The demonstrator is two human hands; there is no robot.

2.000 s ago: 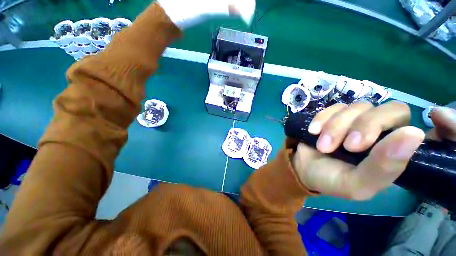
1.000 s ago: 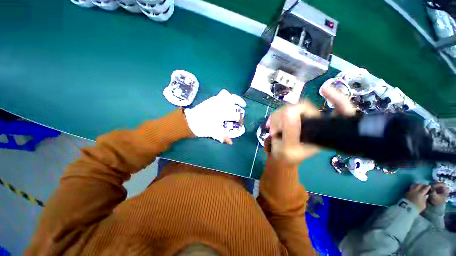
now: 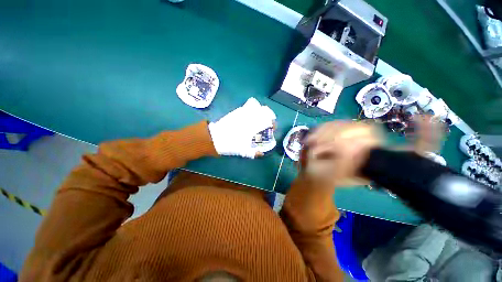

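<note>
My left hand (image 3: 242,129), in a white glove, holds a round white plastic housing (image 3: 265,139) with dark and metallic parts inside, low over the bench. My right hand (image 3: 344,151), bare and blurred, grips the black electric screwdriver (image 3: 435,187), which extends to the lower right. Its tip is hidden. A second white housing (image 3: 294,142) lies beside my right hand, partly covered by it. A third housing (image 3: 198,86) lies on the bench, up and left of my gloved hand.
The silver-grey screw feeder (image 3: 325,69) stands beyond my hands. A cluster of white housings (image 3: 400,91) with dark parts is at its right, more housings (image 3: 480,160) further right. Pale metal edging (image 3: 269,10) borders the belt. A person's grey sleeve (image 3: 424,253) is at lower right.
My left hand came down from the top to hold a housing, staying there since one second ago. My right hand and the screwdriver moved lower and turned. The view shifted.
</note>
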